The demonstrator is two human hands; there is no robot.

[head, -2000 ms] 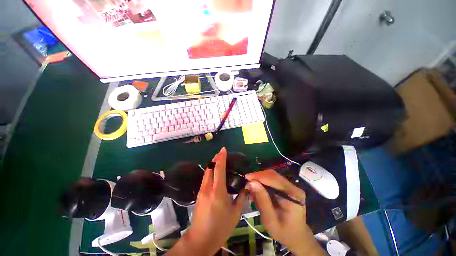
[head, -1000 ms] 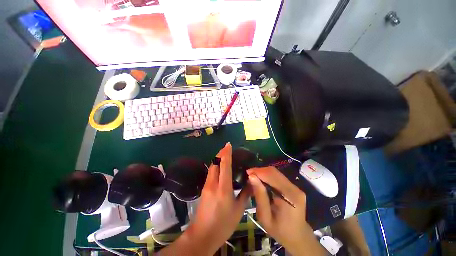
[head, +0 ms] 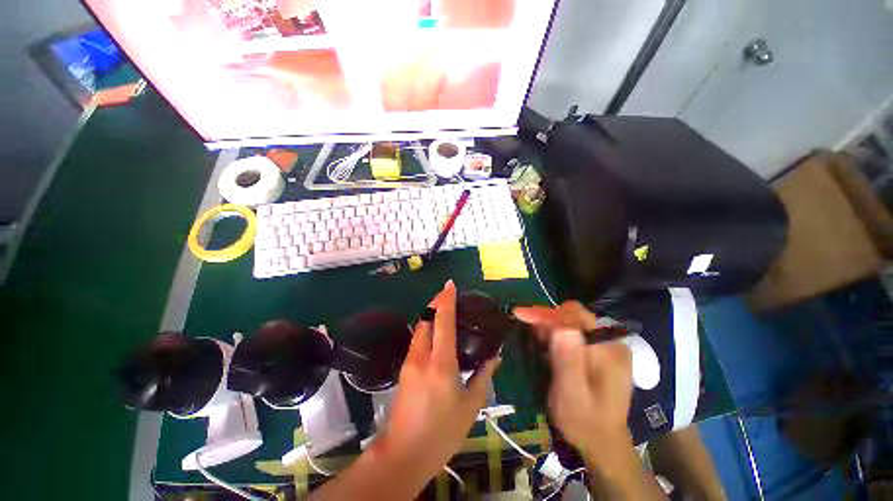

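Observation:
Several security cameras with white bodies and black ball heads stand in a row along the bench front. The leftmost camera point(head: 174, 374) and its neighbour point(head: 282, 362) are untouched. A third black head point(head: 375, 347) is partly behind my left hand. My left hand point(head: 436, 391) is around the black head of the rightmost camera point(head: 480, 331), fingers up its left side, thumb below. My right hand point(head: 583, 367) is just right of that head, apart from it, blurred, holding a thin dark pen-like tool point(head: 607, 334) that points out to the right.
Behind the cameras are a white keyboard point(head: 343, 233) with a red pen point(head: 450, 223), a yellow tape roll point(head: 221, 233), white rolls and a yellow sticky note point(head: 503, 259). A lit monitor point(head: 323, 68) stands at the back. A black bulky hood point(head: 685, 205) and a white mouse point(head: 643, 362) are at right.
My right hand has moved right, away from the rightmost camera's head, with the dark tool now turned outward. It partly covers the mouse. My left hand stays on the head.

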